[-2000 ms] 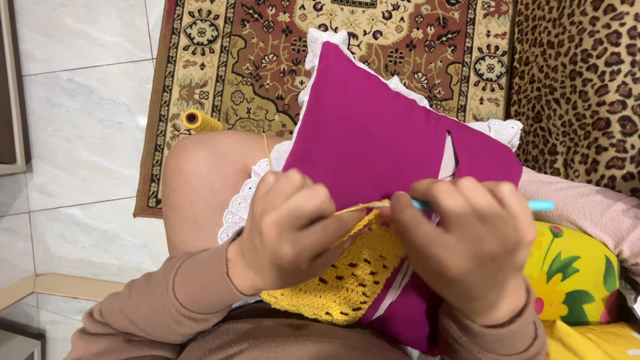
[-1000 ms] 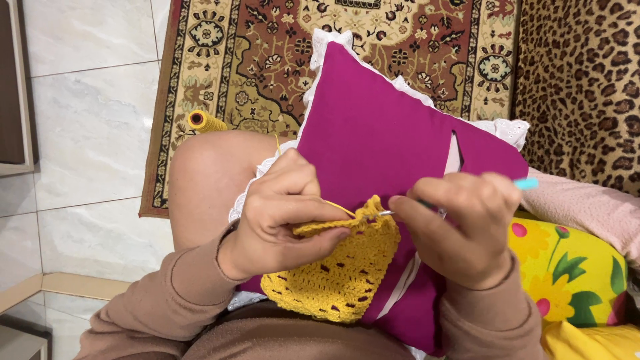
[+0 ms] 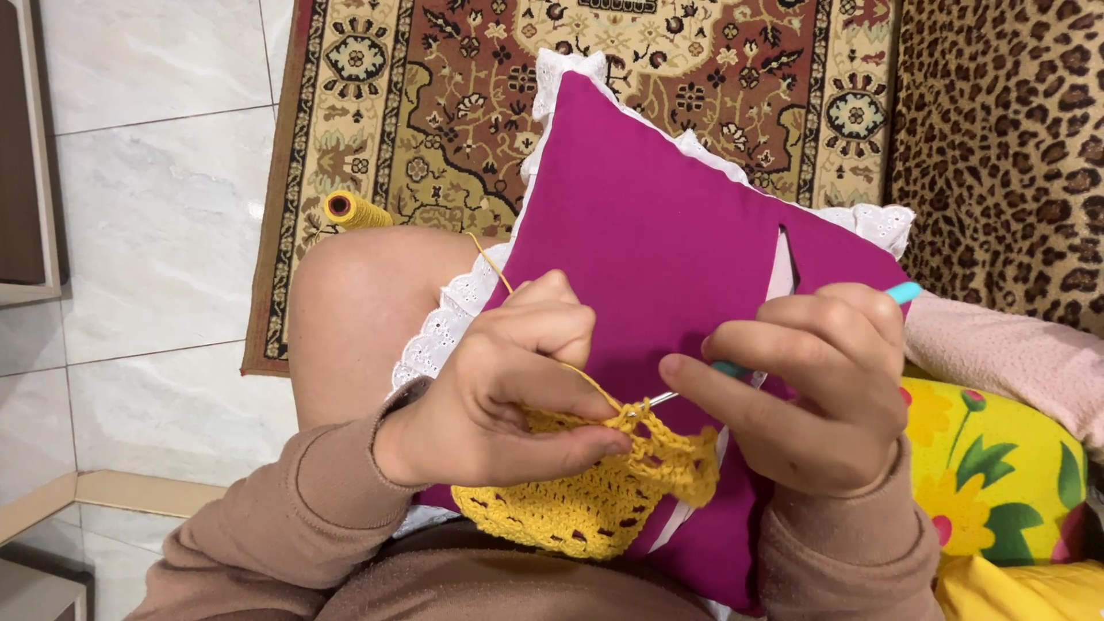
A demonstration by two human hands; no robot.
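Observation:
My left hand (image 3: 517, 392) pinches the top edge of a yellow crochet piece (image 3: 569, 509) between thumb and forefinger. A strand of yellow yarn (image 3: 492, 261) runs up from behind that hand. Closed around a crochet hook with a turquoise handle (image 3: 903, 292) is my right hand (image 3: 802, 388); the hook's metal tip meets the stitches beside my left fingertips. Both hands are over a magenta cushion (image 3: 647, 224) with white eyelet lace trim, which lies on my lap. The crochet piece hangs over the cushion's near part, its right end folded.
A cone of yellow yarn (image 3: 358, 210) is beyond my knee, over the edge of a patterned rug (image 3: 466, 112). Leopard-print fabric (image 3: 992, 155) covers the right side, with a pink cloth (image 3: 1000, 354) and a yellow floral cushion (image 3: 1000, 466) nearer. White floor tiles (image 3: 155, 224) lie left.
Both hands stay at the crochet piece. The hook's handle stuck out lower and at a flatter angle two seconds ago. The right end of the piece now shows between the hands.

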